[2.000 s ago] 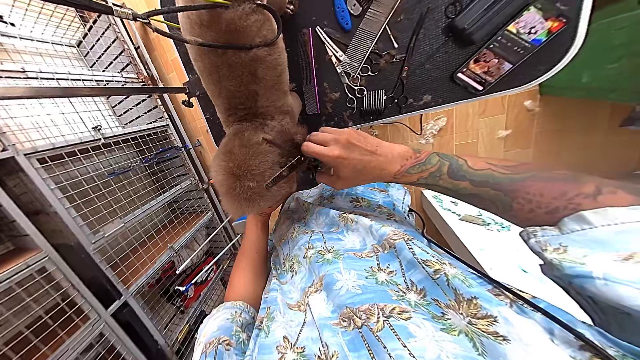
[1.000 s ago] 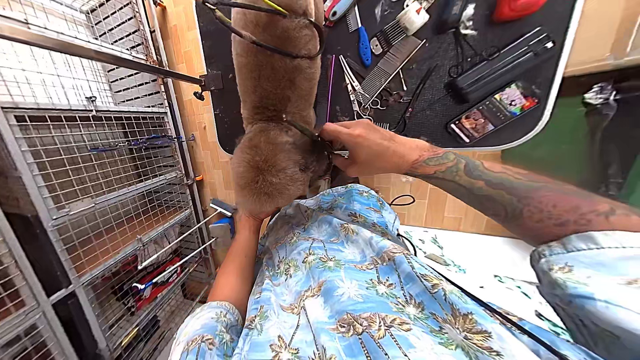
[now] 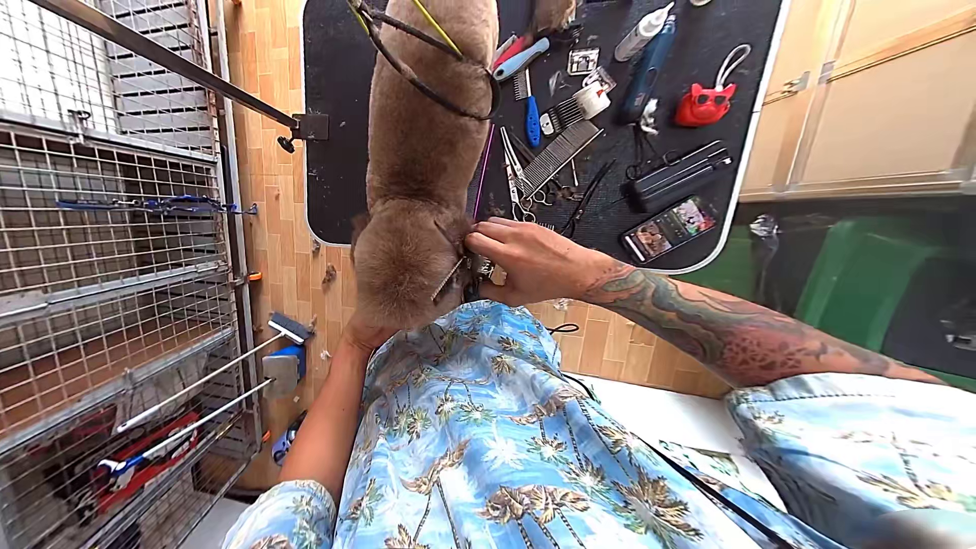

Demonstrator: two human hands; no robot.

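A brown, short-clipped dog (image 3: 431, 137) stands on the black grooming table (image 3: 335, 183), its rounded head (image 3: 404, 263) close to my shirt. My right hand (image 3: 530, 259) is at the side of the head, fingers curled around a tool whose toothed metal edge (image 3: 450, 280) lies against the fur. Whether it is a comb or a toothed blade cannot be told. My left hand (image 3: 368, 333) is under the head, with most of its fingers hidden by fur. A black cord loop (image 3: 435, 95) crosses the dog's back.
Scissors (image 3: 512, 171), a wide metal comb (image 3: 560, 156), a blue-handled comb (image 3: 532, 122), a phone (image 3: 669, 229), a black case (image 3: 679, 177) and a red dog-shaped holder (image 3: 705, 104) lie on the table. Wire cages (image 3: 114, 267) stand at left; a metal arm (image 3: 175, 65) reaches the table's edge.
The tool at my right hand points at a different angle against the dog's head than before. The view has shifted, showing more of the table's far side.
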